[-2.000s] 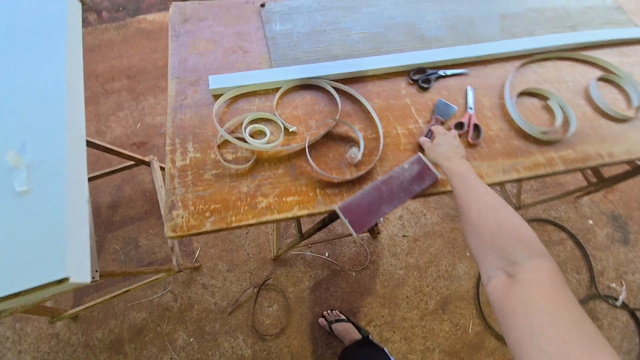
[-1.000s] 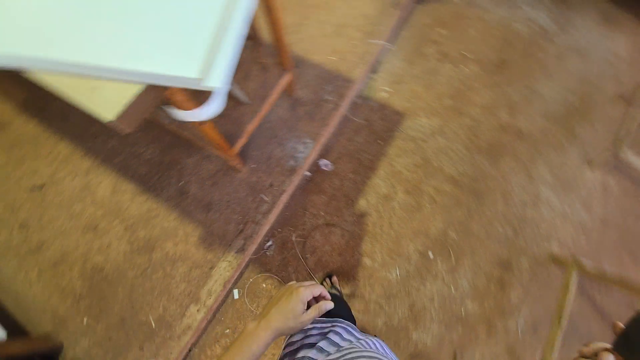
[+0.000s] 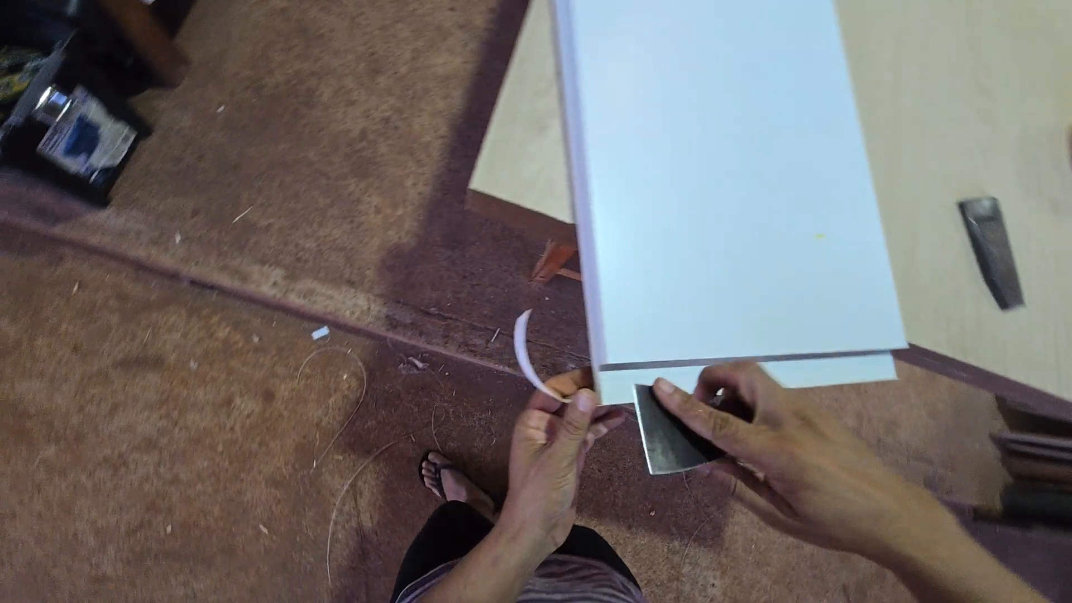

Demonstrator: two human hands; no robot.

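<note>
A white laminated panel (image 3: 729, 184) lies on a pale wood-grain surface, its near end facing me. My left hand (image 3: 553, 444) pinches a thin white edging strip (image 3: 526, 352) at the panel's near left corner; the strip's loose end curls up to the left. In my right hand (image 3: 754, 427) is a scraper or putty knife, its flat metal blade (image 3: 670, 435) just below the near end of the panel. The scraper's handle is mostly hidden by my fingers. A second white piece (image 3: 837, 371) shows beneath the panel's near edge.
A dark wedge-shaped metal tool (image 3: 992, 251) lies on the pale board (image 3: 946, 100) at right. An orange wooden leg (image 3: 553, 260) shows under the board. At far left stands a dark container (image 3: 84, 134) with a labelled item. Thin offcut strips lie on the floor.
The view has moved from the brown worktable to the white panel. Two seconds ago my right hand was at a scraper on that table; now it holds a scraper at the panel. My left hand now pinches edging.
</note>
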